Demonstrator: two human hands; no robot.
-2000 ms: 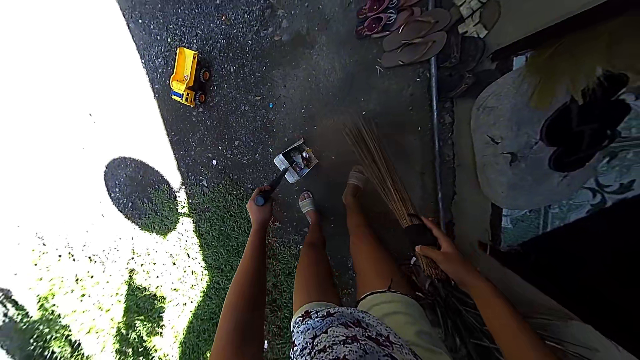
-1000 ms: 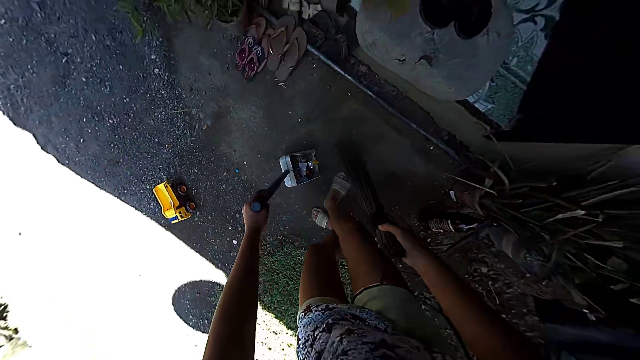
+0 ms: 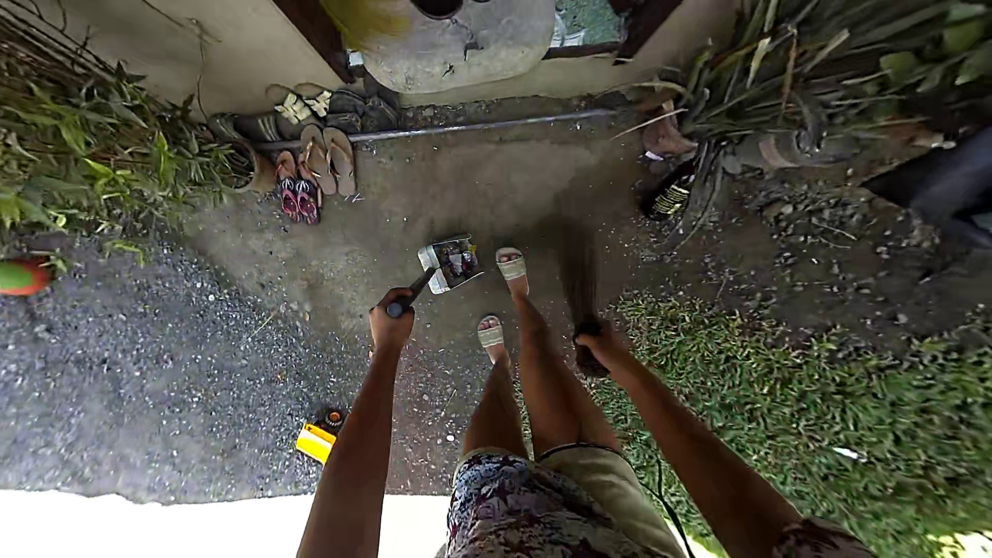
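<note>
My left hand [image 3: 392, 322] is closed around the dark handle of a dustpan [image 3: 451, 263], whose pale pan holds bits of litter. The pan is low over or on the concrete, left of my sandaled feet; which of the two I cannot tell. My right hand [image 3: 601, 345] grips a stick broom [image 3: 580, 271] near its bound end. The broom's bristles, blurred, point away from me on the right side of my feet.
Pairs of slippers [image 3: 328, 161] lie at a metal pipe [image 3: 480, 125] before a doorway. A yellow toy truck [image 3: 316, 442] is on the gravel at lower left. Plants flank both sides; a striped shoe [image 3: 671, 194] lies at right, and grass [image 3: 775, 411] grows at lower right.
The view has turned strongly, bringing the doorway to the top. Both hands have kept hold of the dustpan and the broom. My feet have shifted on the ground.
</note>
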